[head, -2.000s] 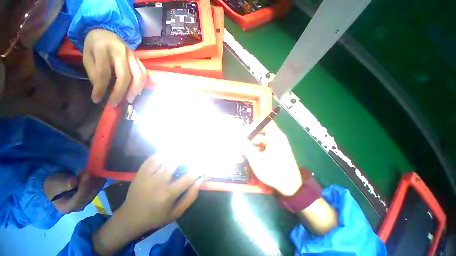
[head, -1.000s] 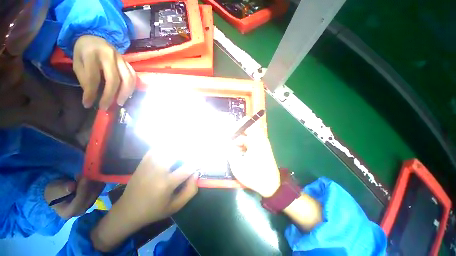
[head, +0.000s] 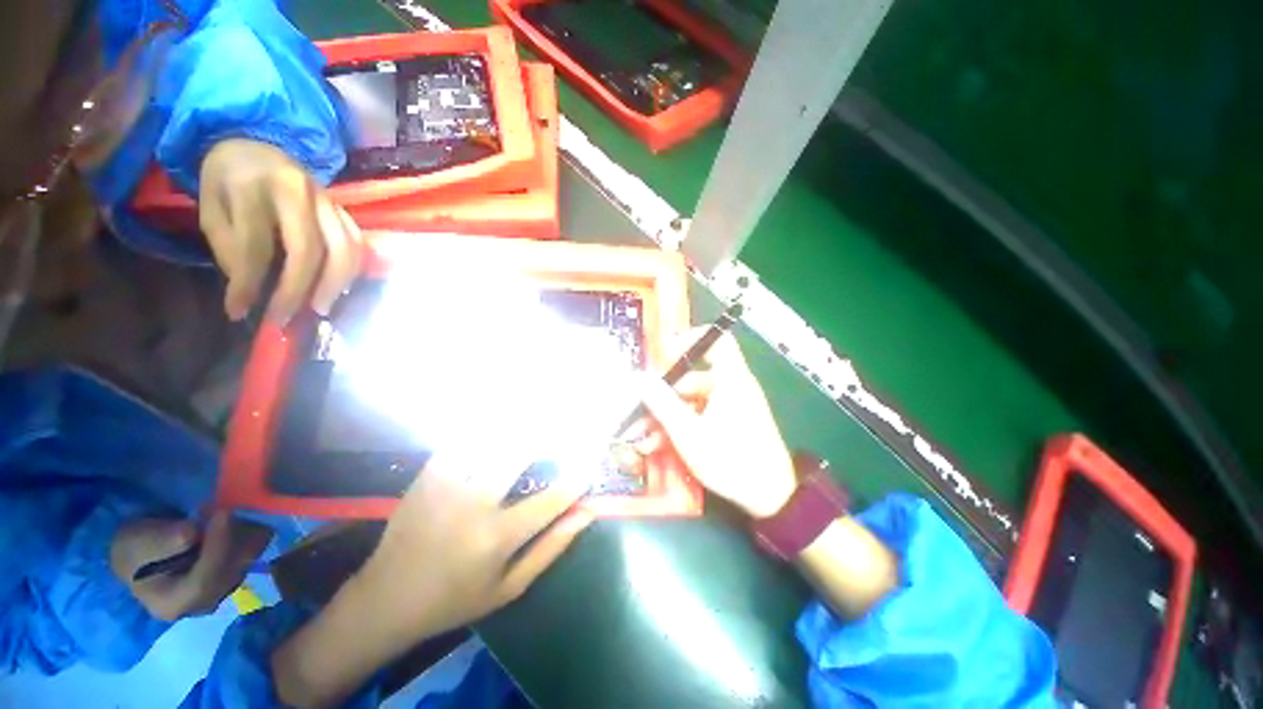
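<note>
A tablet unit (head: 321, 471) lies open in a red foam tray (head: 249, 443) in front of me. Strong glare hides most of its middle. My right hand (head: 731, 432) holds dark tweezers (head: 695, 353), with the tip pointing down-left at the tablet's lower right part. My left hand (head: 450, 547) lies over the tray's lower edge, its fingers reaching over the tablet beside the tweezers' tip. Glare partly hides its fingertips, and whether they hold anything cannot be told.
Another person's hand (head: 270, 229) touches the tray's upper left corner. Stacked red trays (head: 533, 180) stand behind. More trayed tablets lie at the top (head: 651, 125) and lower right (head: 1032, 547). A grey post (head: 776, 139) rises from the chipped rail (head: 831, 367). Another hand (head: 173, 561) is lower left.
The view has shifted, so the tray and both hands appear slightly left and lower. The tweezers' tip now sits lower over the tablet, nearer my left fingertips.
</note>
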